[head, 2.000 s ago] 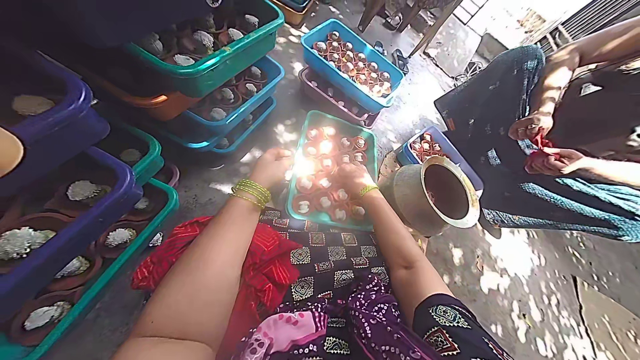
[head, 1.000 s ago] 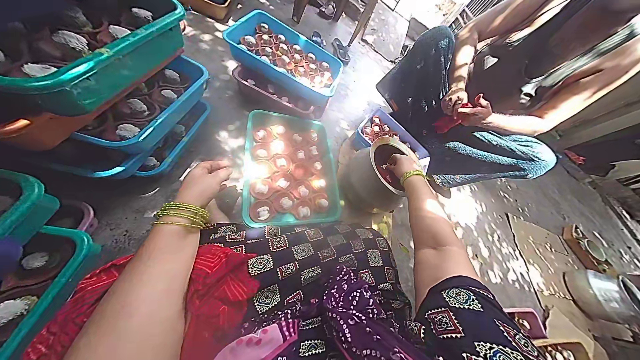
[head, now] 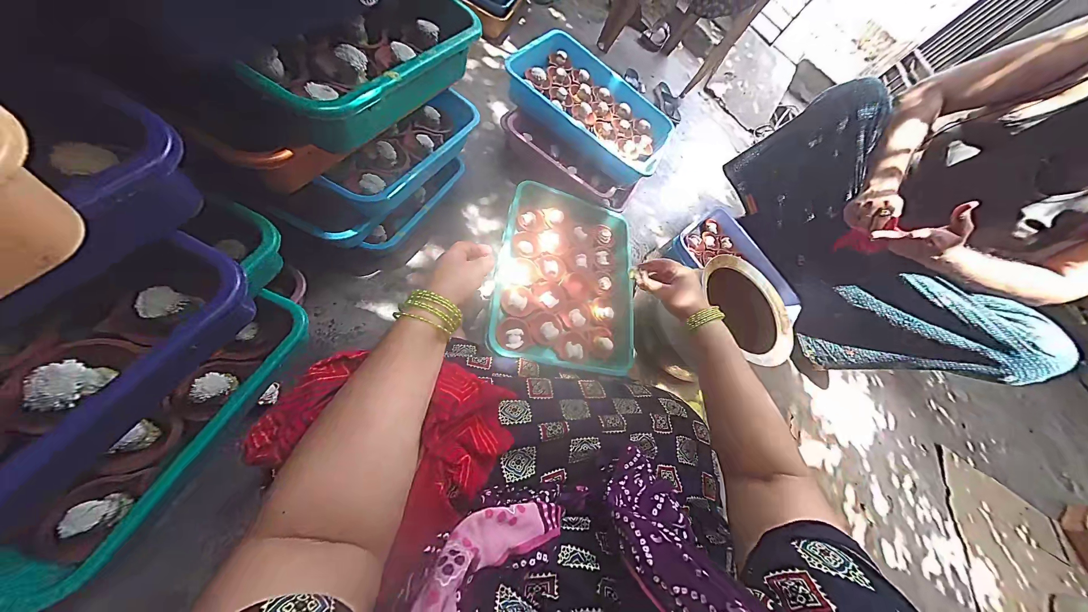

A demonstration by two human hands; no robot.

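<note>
A teal plastic tray (head: 630,340) stands in front of my lap, filled with rows of small red-brown clay cups (head: 549,270) that hold whitish lumps. Sun glare washes out its left part. At the tray's left edge is my left hand (head: 463,270), fingers bent together; whether it grips the rim cannot be told. My right hand (head: 671,285) is beside the right rim, its thumb and fingertips pinched on something small and pale. A metal pot (head: 778,344) with a wide rim stands just right of that hand, its inside brown.
Stacked tubs of filled clay cups rise at the left, with a green tub (head: 365,106) and a purple one (head: 229,280). Beyond the tray are a blue tub (head: 586,140) and a blue-violet tub (head: 769,255). At the right a seated person's hands (head: 909,229) hold something red.
My right hand has come out of the metal pot and is now at the tray's right edge. My left hand is nearer the tray's left rim. The view has swung left.
</note>
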